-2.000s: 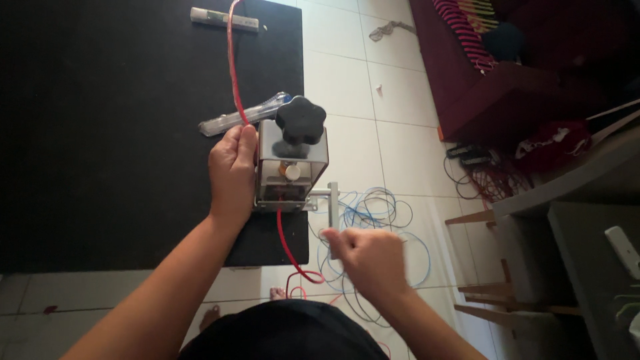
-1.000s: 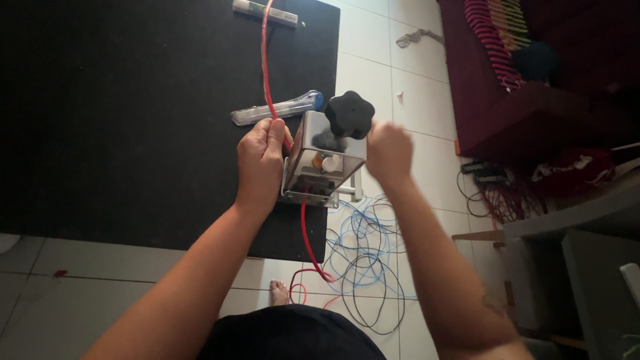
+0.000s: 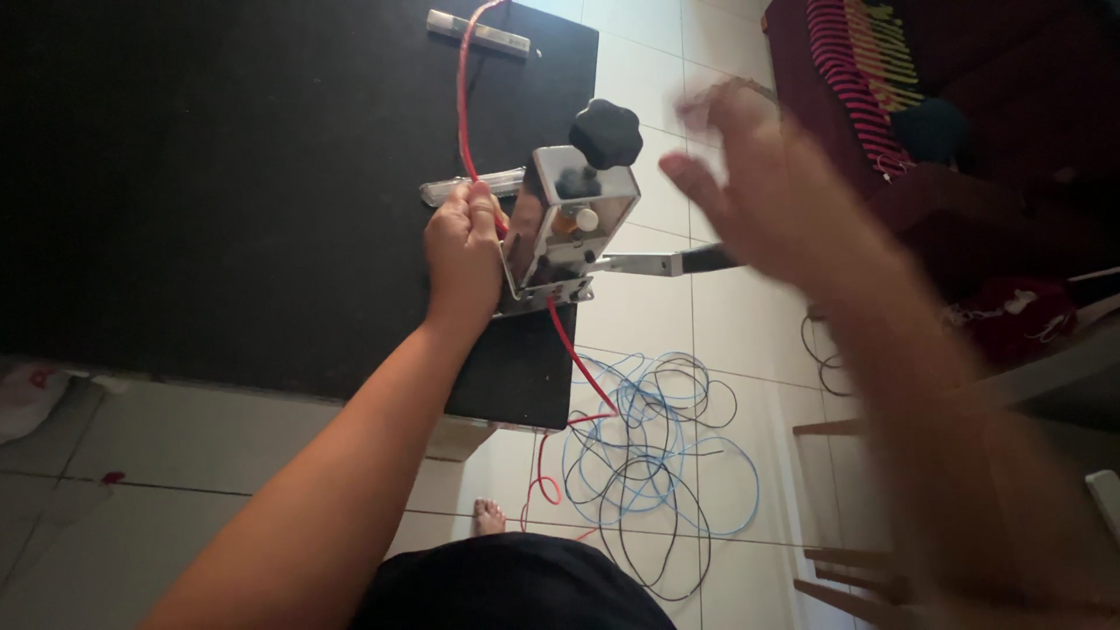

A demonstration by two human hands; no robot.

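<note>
A metal hand-cranked wire stripping machine [image 3: 569, 214] with a black star knob [image 3: 605, 134] stands at the black table's corner. Red cable [image 3: 464, 105] enters it from the far side, and more red cable [image 3: 582, 367] hangs out of its near side toward the floor. My left hand [image 3: 464, 254] pinches the red cable close against the machine's left side. A crank handle [image 3: 669, 262] sticks out to the right. My right hand [image 3: 757, 188], blurred, is in the air above and right of the crank, fingers apart, with nothing seen in it.
A clear plastic-handled tool [image 3: 446, 190], partly hidden, and a whitish tube [image 3: 499, 37] lie on the black table [image 3: 262, 192]. Tangled blue and black wires [image 3: 656, 446] cover floor tiles below the corner, near a bare foot [image 3: 490, 516]. A dark red sofa [image 3: 997, 105] stands at right.
My right hand, on the crank two seconds ago, is now off it, raised with its fingers spread. The crank points to the right now. My left hand stays at the cable beside the machine.
</note>
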